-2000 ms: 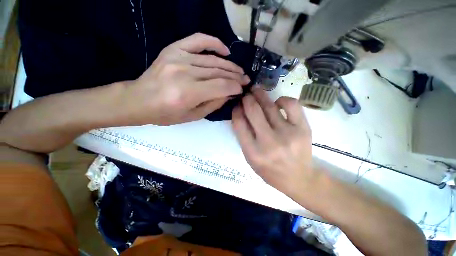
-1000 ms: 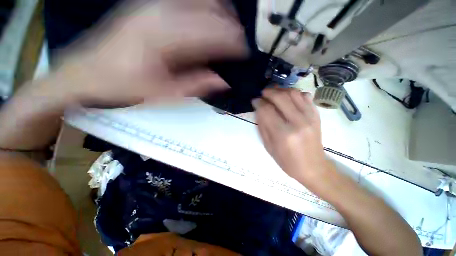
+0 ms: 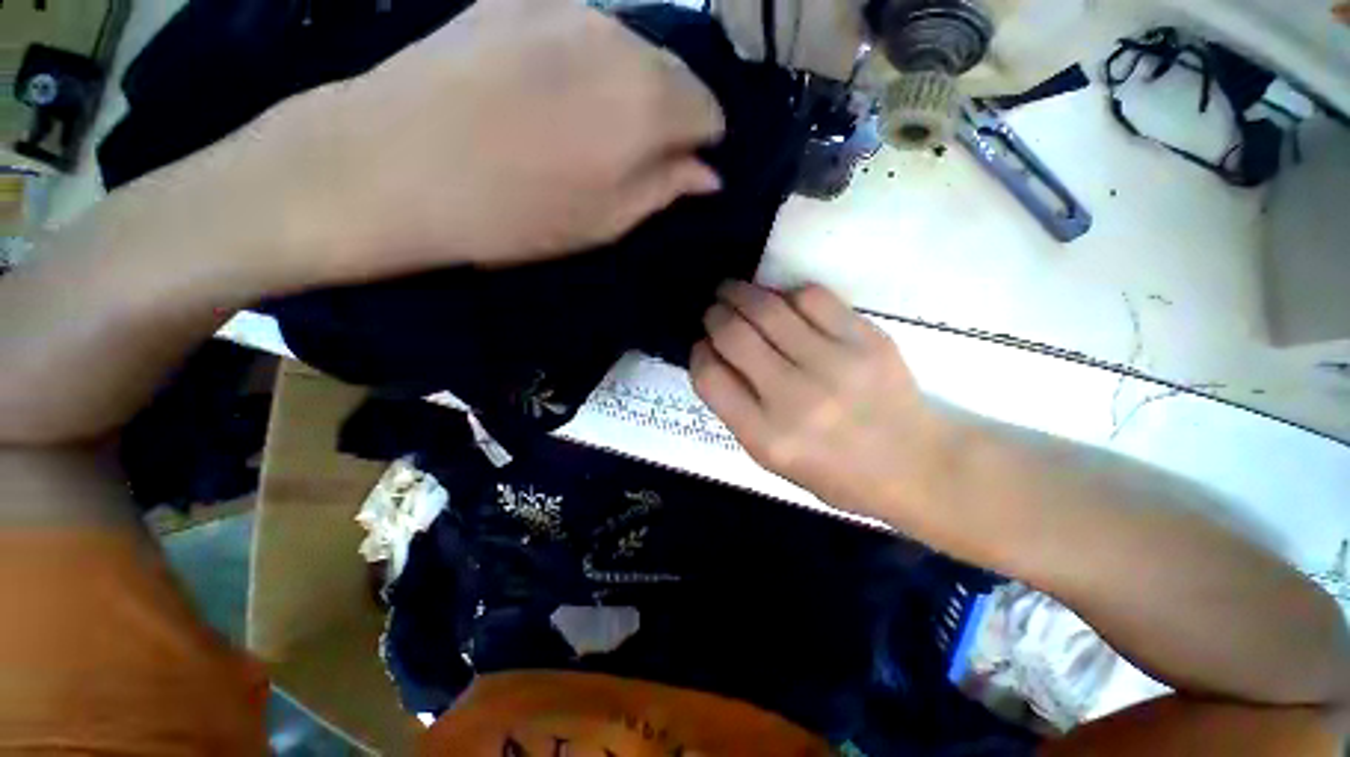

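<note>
A dark garment piece (image 3: 444,318) lies bunched on the white machine table and hangs over its front edge. Its right part reaches the presser foot (image 3: 829,148). My left hand (image 3: 592,133) lies on the cloth left of the foot, with fingers bent and gripping it; the fingertips are partly hidden in the folds. My right hand (image 3: 814,370) is at the cloth's right edge, below the foot, with fingers curled and fingertips at the cloth. Whether it pinches the cloth is hard to tell.
The tension dial (image 3: 921,111) is at the top. A slotted grey metal tool (image 3: 1029,175) and a tangled black cord (image 3: 1184,111) lie right of it. Below the table are dark embroidered pieces (image 3: 711,577), a cardboard box (image 3: 318,547) and a blue basket (image 3: 967,636) with white cloth.
The view has shifted. The cloth has been brought toward me and now bunches over the table's front edge. My left hand has come to rest on it; my right hand is farther from the foot.
</note>
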